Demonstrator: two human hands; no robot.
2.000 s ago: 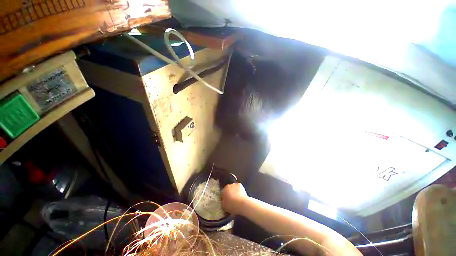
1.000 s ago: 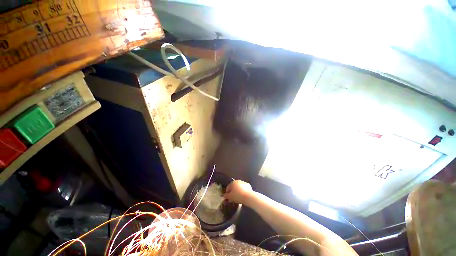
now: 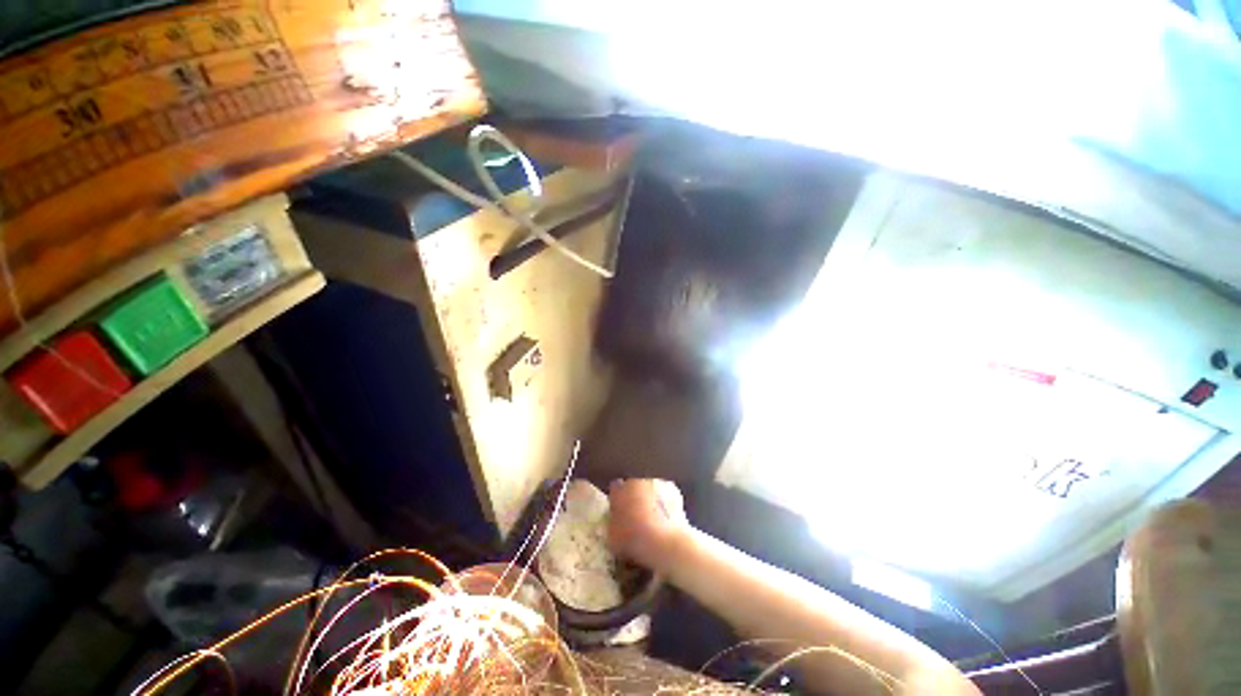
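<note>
A round dark-rimmed rice cooker [image 3: 629,615] stands low at the bottom middle, beside the cream cabinet. White cooked rice [image 3: 578,551] shows inside it. My right hand [image 3: 648,521] is curled at the cooker's right side, over the rice, with the forearm coming in from the lower right. It looks closed around a tool, but the tool cannot be made out. A round pinkish bowl [image 3: 506,590] is left of the cooker, partly covered by glare and bright hair strands. My left hand cannot be made out.
A cream cabinet [image 3: 544,326] stands just beyond the cooker. A wooden table edge with ruler scale [image 3: 177,102] and a green and red switch [image 3: 153,324] are upper left. A white machine panel [image 3: 953,394] is right. A stool seat [image 3: 1181,605] is lower right.
My right hand has stayed at the cooker, with its wrist now more bent. The pale tool seen in the rice earlier no longer shows clearly. The view has shifted, showing more table and switch.
</note>
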